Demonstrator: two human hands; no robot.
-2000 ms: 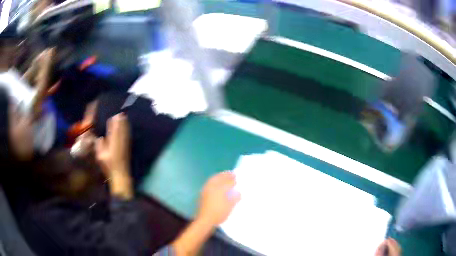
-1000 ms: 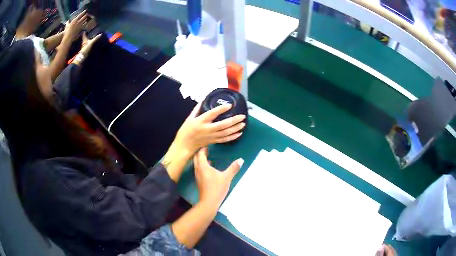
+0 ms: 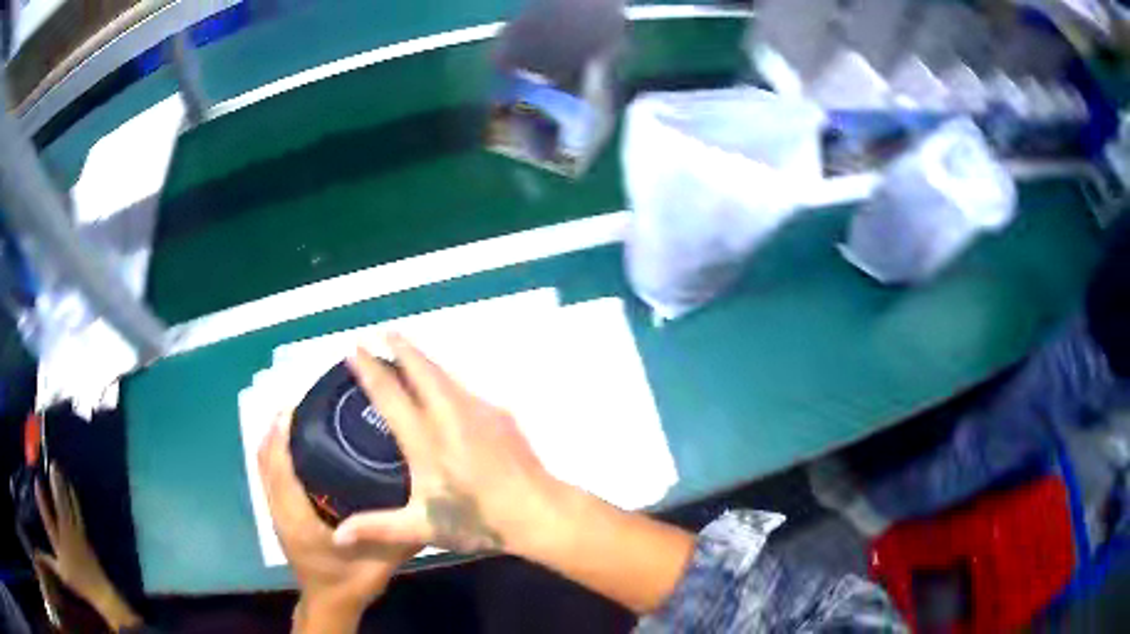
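Observation:
A black rounded speaker [image 3: 332,448] with a small logo on its round end is held over the left part of a stack of flat white sleeves [image 3: 582,396]. My left hand [image 3: 304,526] grips its left and lower side. My right hand [image 3: 465,464] lies over its right side, fingers across the round end. A small orange mark shows low on the speaker. The sleeves lie on the green bench [image 3: 186,495]. Two bagged speakers, white bundles, stand right of the stack, one nearer [image 3: 706,186] and one farther right [image 3: 936,204].
The belt [image 3: 335,186] runs behind a pale rail [image 3: 409,279], with an open carton [image 3: 545,112] on it and several cartons at upper right. Another person's hand [image 3: 77,545] is at lower left. White sheets lie at left by a grey post [image 3: 74,235]. A red stool [image 3: 991,557] stands lower right.
The view has swung to the right. The speaker, last held by the person at left with my open left hand beside it, is now between both my hands over the sleeves.

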